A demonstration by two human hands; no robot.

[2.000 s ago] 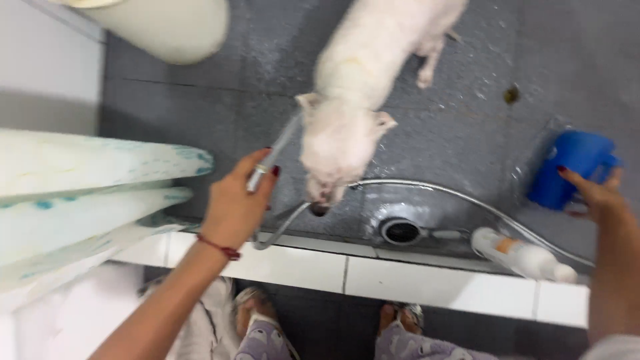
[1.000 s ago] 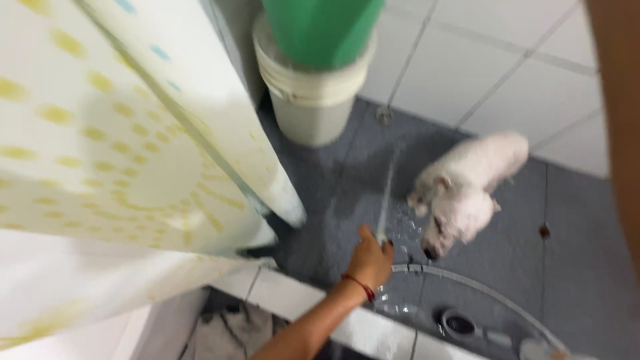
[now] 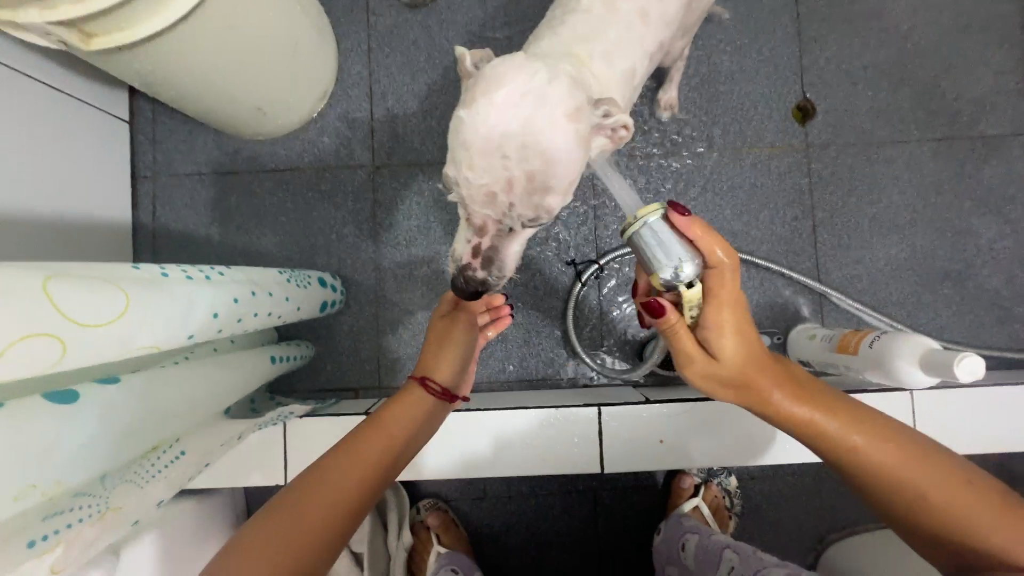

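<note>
A wet white dog stands on the dark tile floor with its head lowered toward me. My left hand, a red cord bracelet at its wrist, is just under the dog's dark nose, fingers apart and holding nothing. In my right hand is a chrome shower sprayer. Water streams from it toward the side of the dog's head, near an ear. Its metal hose loops on the floor below the sprayer and runs off to the right.
A white-tiled curb crosses in front of my feet. Behind my right hand a white plastic bottle lies along it. A patterned shower curtain hangs at left, with a pale bucket at the upper left.
The sprayer, in my left hand two seconds ago, is now in my right. The blue pitcher my right hand touched then is out of view. My left hand is now at the dog's muzzle.
</note>
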